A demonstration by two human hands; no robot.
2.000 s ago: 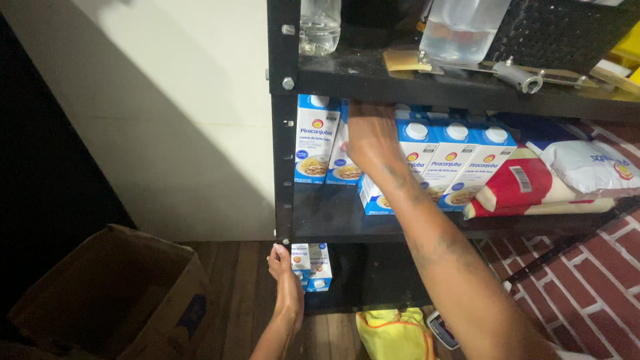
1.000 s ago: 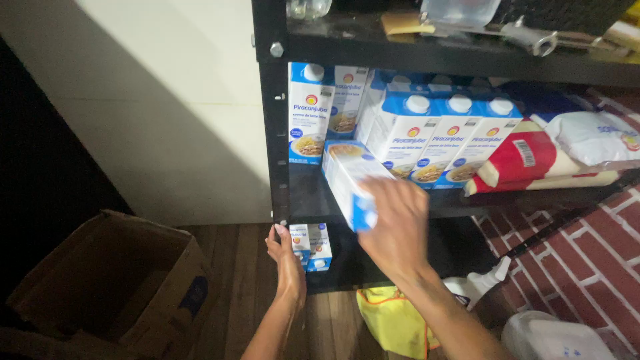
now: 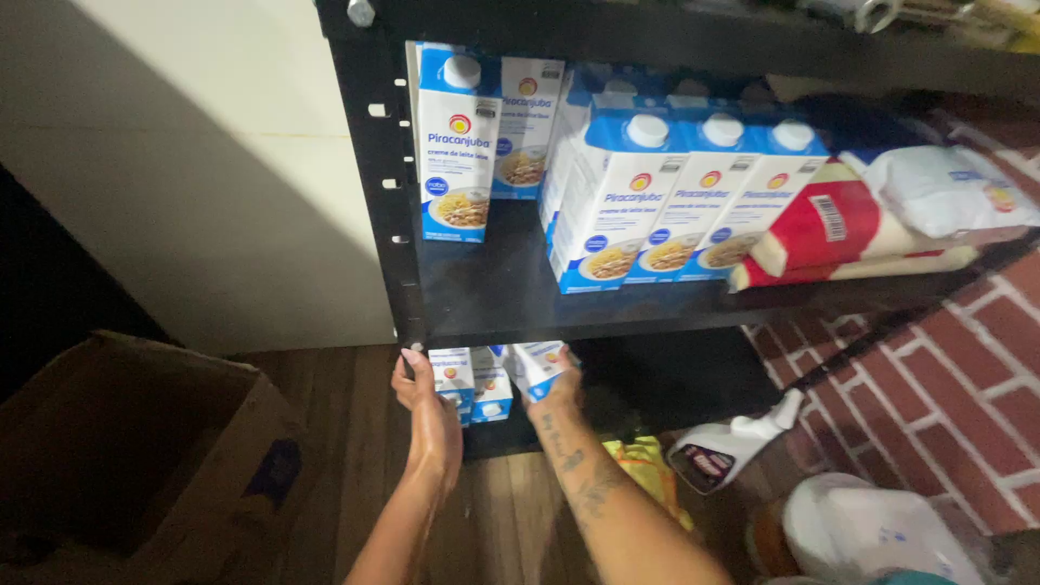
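Note:
Piracanjuba cream cartons (image 3: 455,146) stand upright on the middle black metal shelf (image 3: 487,301), two at its left end and a block of several more to their right. On the bottom shelf (image 3: 650,382), cartons (image 3: 491,394) lie with their capped tops toward me. My left hand (image 3: 422,398) rests against the left side of these cartons, by the shelf post. My right hand (image 3: 556,382) holds another carton (image 3: 538,366) just right of them, tilted; its far end is hidden under the middle shelf.
A cardboard box (image 3: 268,455) stands open on the wooden floor at left. Red and white bags (image 3: 837,219) lie right of the upright cartons. A spray bottle (image 3: 731,447), a yellow cloth (image 3: 646,471) and a white plastic container (image 3: 877,528) are at lower right, near the brick-patterned wall.
My right hand has taken a carton from among those on the middle shelf and moved it down to the bottom shelf. My left hand has stayed beside the lower cartons.

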